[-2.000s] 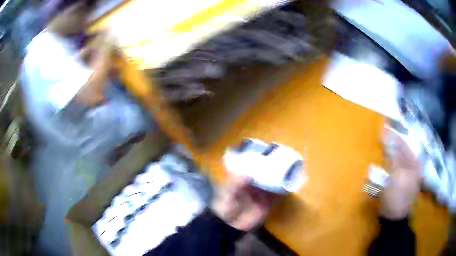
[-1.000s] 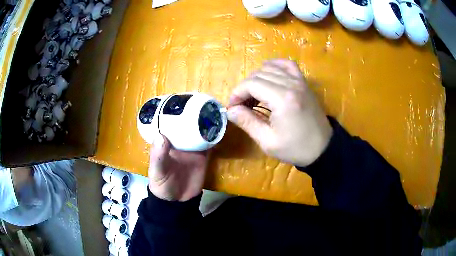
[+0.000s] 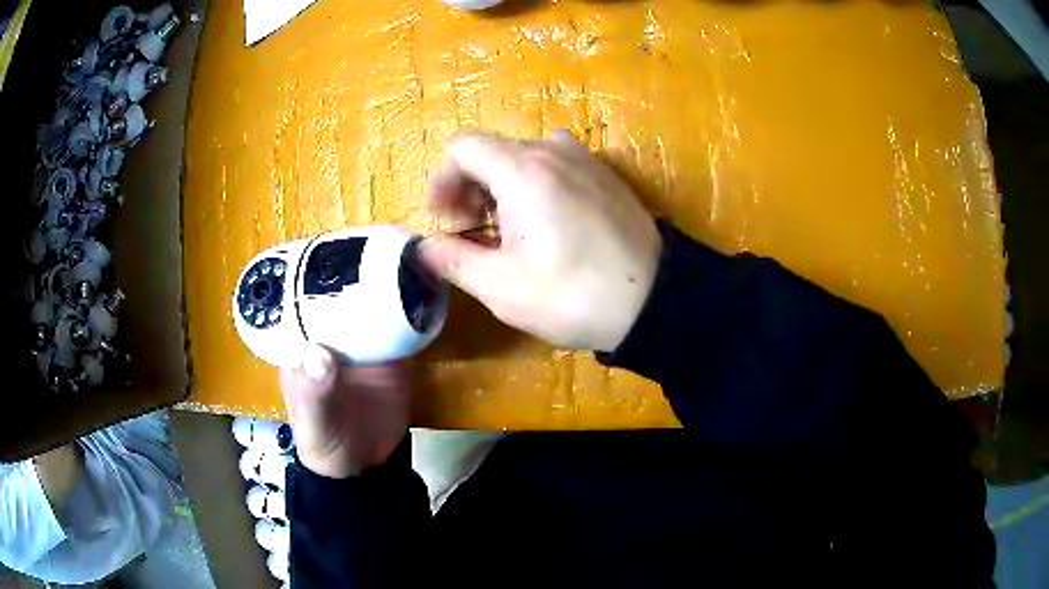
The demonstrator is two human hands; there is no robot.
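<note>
A white camera body (image 3: 385, 313) lies on its side over the orange table, its round lens head with LED dots (image 3: 262, 293) to the left and a squarish black window (image 3: 332, 266) beside the seam. My left hand (image 3: 345, 417) holds it from below, thumb on the shell. My right hand (image 3: 546, 242) is at the body's open dark end on the right, thumb at the rim and fingers bent. A thin dark wire shows between its thumb and fingers; the fingertips are partly hidden, and no base cap can be made out.
A brown carton of grey base caps (image 3: 81, 219) stands at left. A lower carton holds white camera bodies (image 3: 267, 503). A white paper (image 3: 272, 16) lies at the far edge, with part of a white body beside it. Another person's pale clothing (image 3: 98, 506) shows at lower left.
Since one second ago, both hands and the camera body appear further left in view, and my right fingers are closer in at the open end. The row of finished cameras has mostly left the view.
</note>
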